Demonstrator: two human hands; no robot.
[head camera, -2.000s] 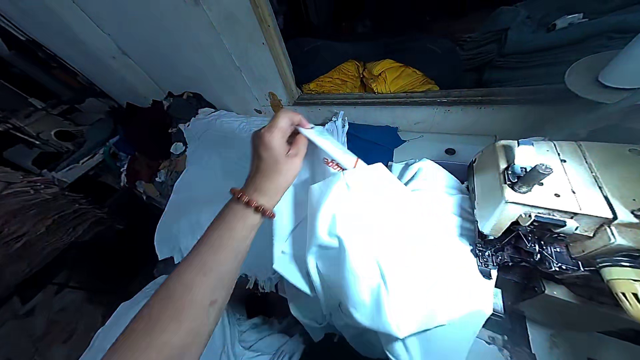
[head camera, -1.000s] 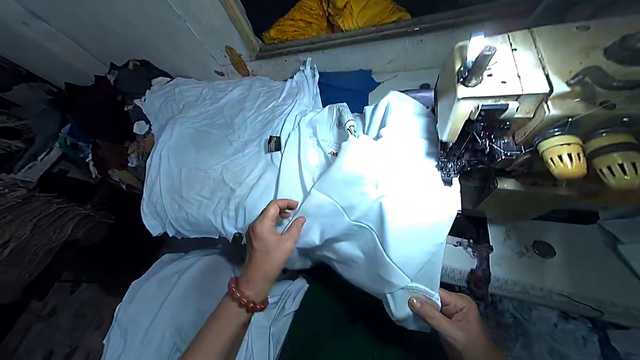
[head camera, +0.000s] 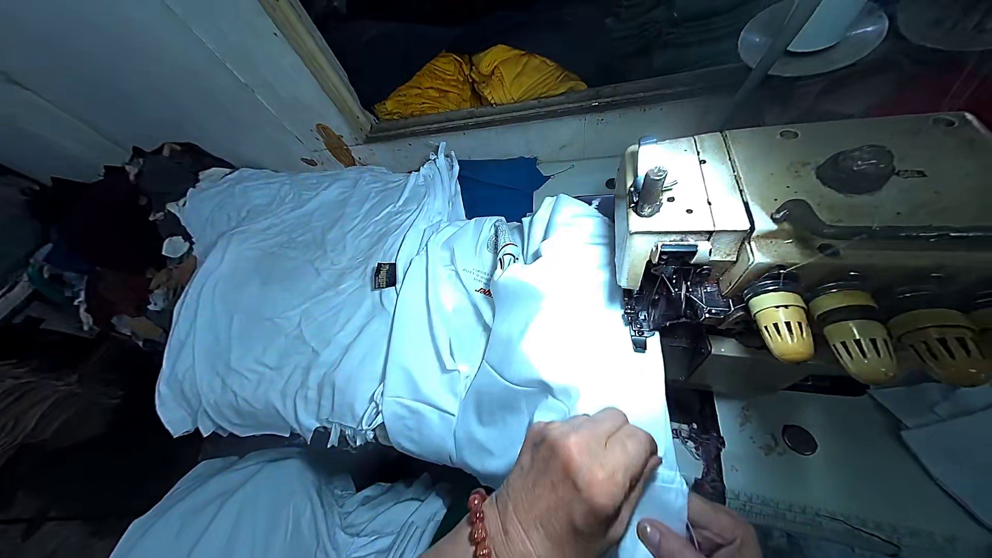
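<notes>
White fabric (head camera: 434, 349), a knit garment with a small print, lies along the left side of an industrial sewing machine (head camera: 682, 194). Its right edge runs beneath the presser foot (head camera: 639, 341). My left hand (head camera: 581, 473), with a red bead bracelet at the wrist, grips the fabric near its front edge. Just right of it and lower, my right hand (head camera: 709, 531) pinches the same edge, thumb on top; its other fingers are partly hidden under the cloth. A stack of white garments (head camera: 287, 302) with a dark label lies to the left.
More white cloth (head camera: 279, 504) hangs at the lower left. Dark scraps (head camera: 116, 225) are heaped at the far left. Blue cloth (head camera: 500, 186) lies behind the garment. Yellow tension knobs (head camera: 783, 329) line the machine's front. Yellow fabric (head camera: 480, 77) sits beyond the window ledge.
My left hand, earlier raised at the back with the fabric, has come down and right to the front edge beside my right hand. The fabric now lies along the machine.
</notes>
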